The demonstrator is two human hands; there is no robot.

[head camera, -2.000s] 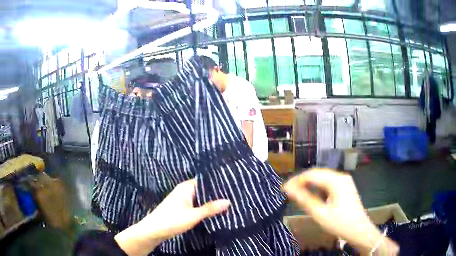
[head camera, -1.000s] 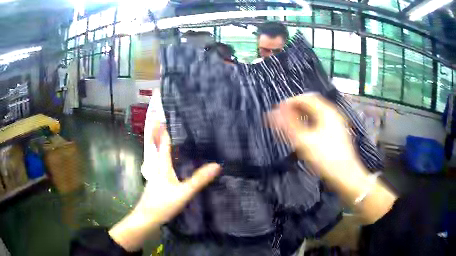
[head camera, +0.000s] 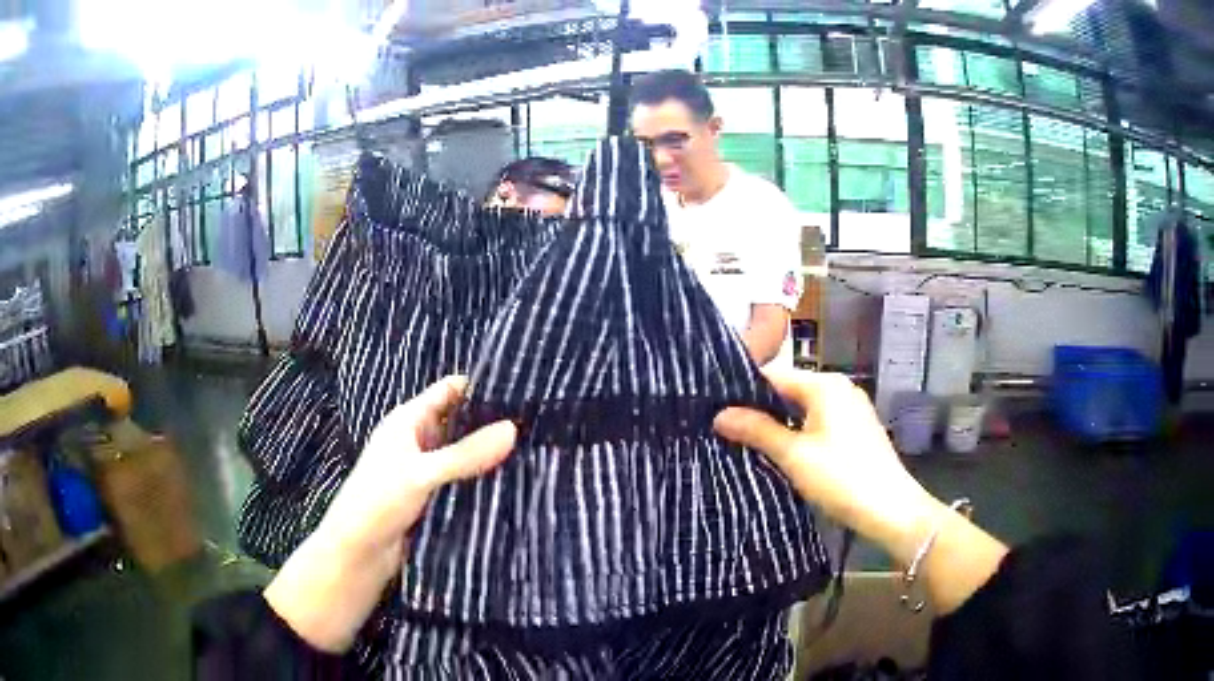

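A black garment with thin white stripes and gathered tiers (head camera: 612, 519) hangs in front of me, its top edge peaked at the middle. A plain black band (head camera: 612, 420) runs across it between two tiers. My left hand (head camera: 433, 459) pinches the garment at the left end of this band, thumb in front and fingers behind. My right hand (head camera: 799, 432) pinches it at the right end, thumb in front. The band is spread between my hands. The fingers behind the cloth are hidden. I cannot see any tool.
A person in a white shirt (head camera: 746, 253) stands behind the garment, and another person's head (head camera: 537, 181) shows over its top edge. An open carton (head camera: 865, 623) is at the lower right. A blue crate (head camera: 1105, 393) stands at the far right. Brown cartons (head camera: 133, 492) are at the left.
The garment has turned and its striped tiers now face me. My right hand has moved down from the upper cloth to the band. Both hands now grip it.
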